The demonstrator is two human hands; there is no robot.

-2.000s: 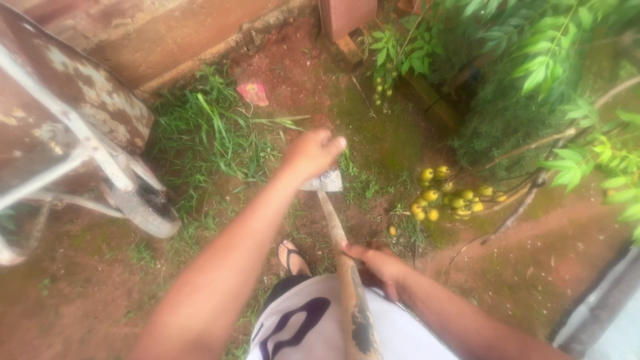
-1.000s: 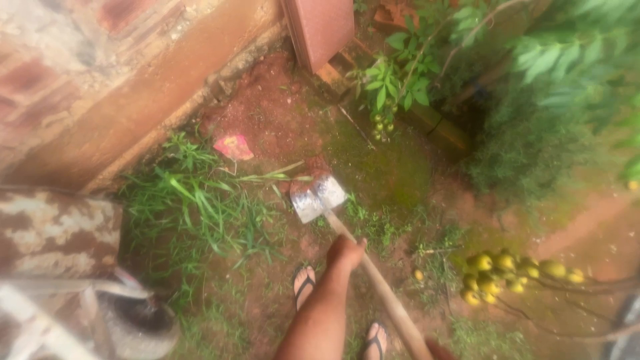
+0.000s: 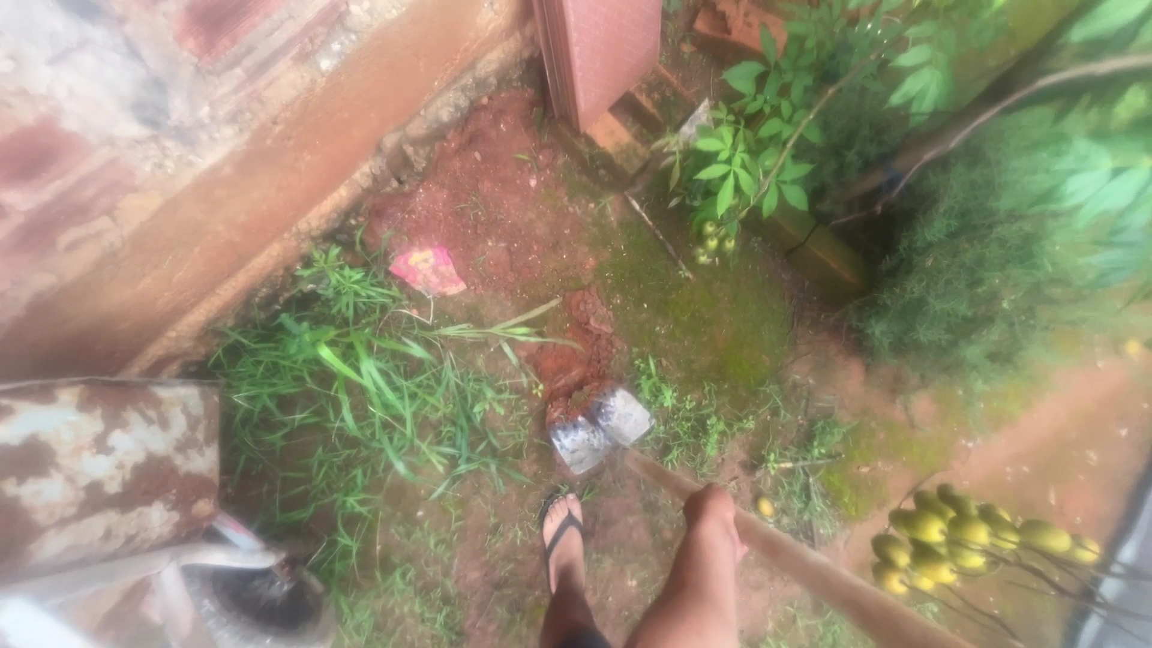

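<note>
My left hand (image 3: 711,515) is closed around the wooden handle (image 3: 810,567) of a hoe, partway up from its head. The grey metal hoe blade (image 3: 598,430) rests on the ground, against loosened reddish soil (image 3: 580,355). From the blade the handle slants down to the lower right and leaves the view. My right hand is out of view. Just below the blade is a foot in a black flip-flop (image 3: 563,540). Left of the blade grows a patch of long green grass (image 3: 387,378).
A rusty wheelbarrow (image 3: 108,468) stands at the lower left, below a wall (image 3: 270,189). Reddish tiles (image 3: 603,54) lean at the top. Leafy branches (image 3: 765,144) hang at the upper right, and a cluster of yellow-green fruit (image 3: 963,535) is low at the right. A pink scrap (image 3: 428,272) lies on the soil.
The hoe head has dropped from close to my body to the ground. Freshly broken soil now shows at the blade. My right hand, on the handle two seconds ago, has left the view.
</note>
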